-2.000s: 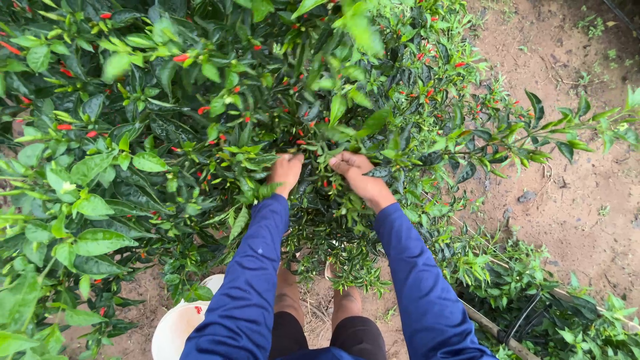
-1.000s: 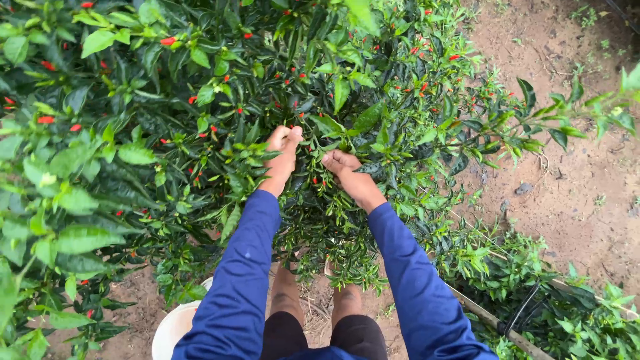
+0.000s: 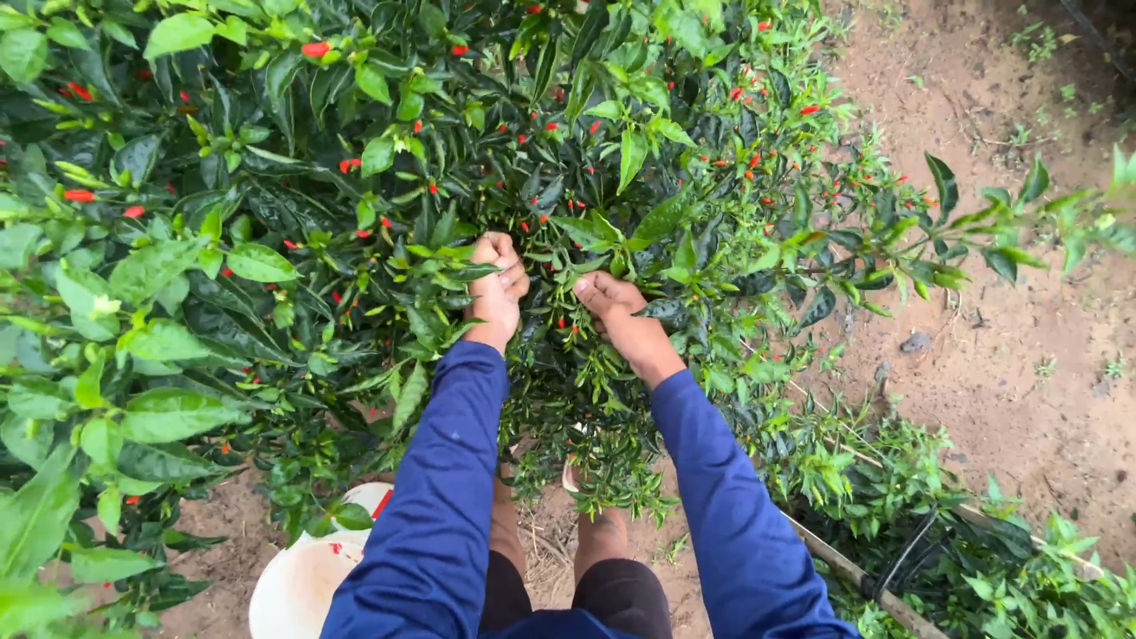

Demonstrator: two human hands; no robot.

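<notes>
Both my hands are in among the leaves of a chili pepper plant (image 3: 311,209) with many small red and green chilies. My left hand (image 3: 499,286) has its fingers curled in; whether anything is inside the fist is hidden. Just right of it, my right hand (image 3: 619,312) pinches a leafy chili stem (image 3: 568,271) between thumb and forefinger. A red chili (image 3: 561,323) hangs close to the right fingertips. More red chilies, such as one at the upper left (image 3: 315,49), show among the dark leaves.
A white bucket (image 3: 297,590) with a few red bits inside stands on the soil at lower left, beside my legs. A wooden pole (image 3: 856,577) with a black tie (image 3: 905,555) crosses the plants at lower right. A long chili branch (image 3: 932,235) reaches out over bare soil (image 3: 1021,382) on the right.
My left hand was higher above the leaves with its fist turned up a second ago and is now a little further forward among them. The right hand stays near the same stems.
</notes>
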